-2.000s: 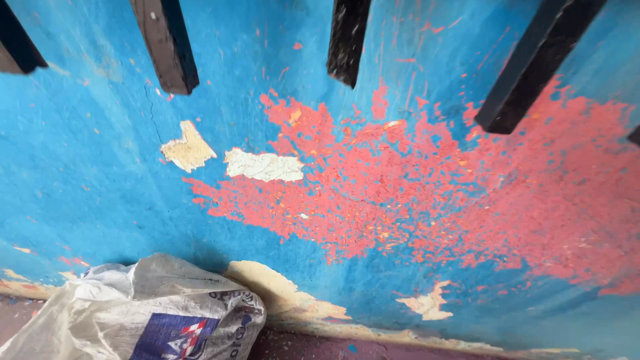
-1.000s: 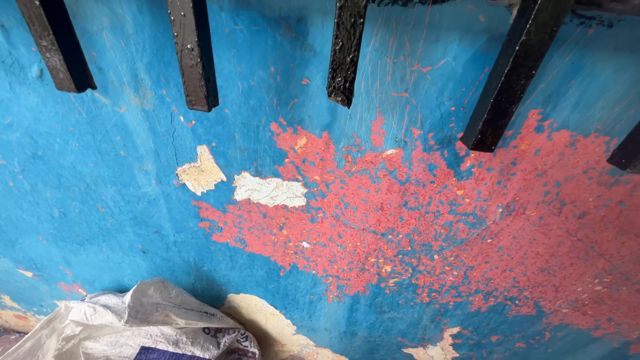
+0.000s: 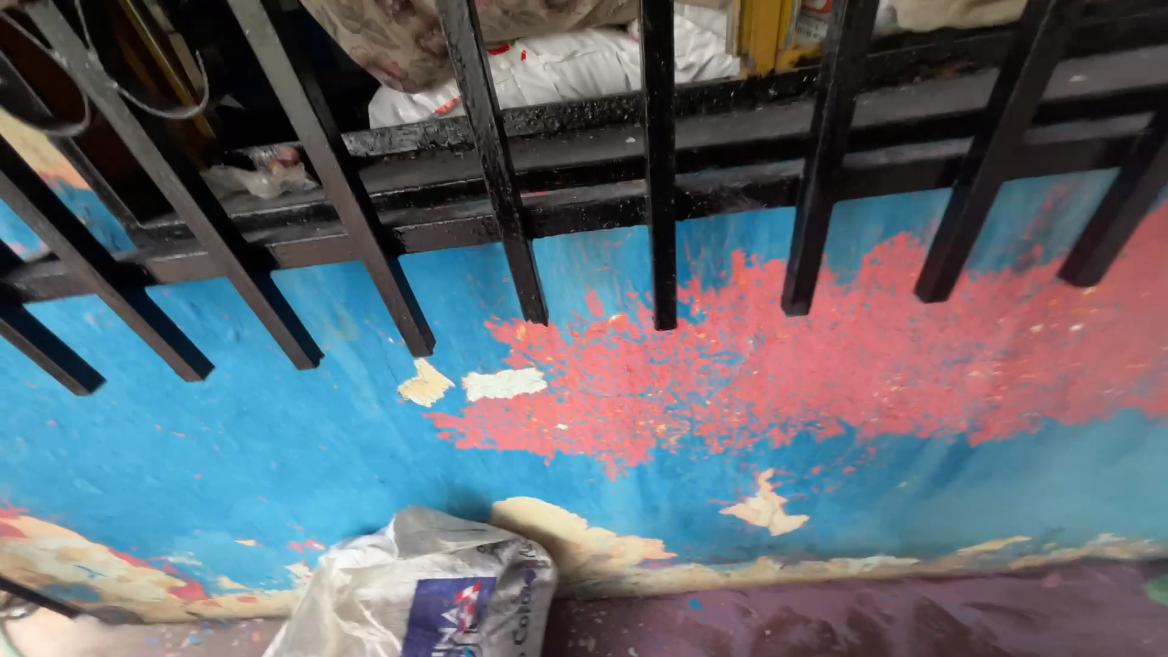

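Note:
Neither my left hand nor my right hand shows in the head view. A blue painted wall [image 3: 301,456] fills the middle, with a broad patch of exposed red paint [image 3: 821,365] and smaller pale chipped spots. Black metal window bars [image 3: 659,182] run down in front of it, their lower ends hanging free below a black horizontal rail [image 3: 584,212]. At the wall's foot stands a crumpled white woven sack [image 3: 365,584] bearing print.
Behind the bars lie a floral cloth bundle [image 3: 392,41], white plastic sacks [image 3: 584,68] and a yellow post [image 3: 766,36]. A small clear plastic bag [image 3: 265,178] rests on the sill. The purple floor [image 3: 821,611] bears paint flecks.
The view has shifted and now takes in the window sill, the rail and the things behind the bars. No hand shows in any frame.

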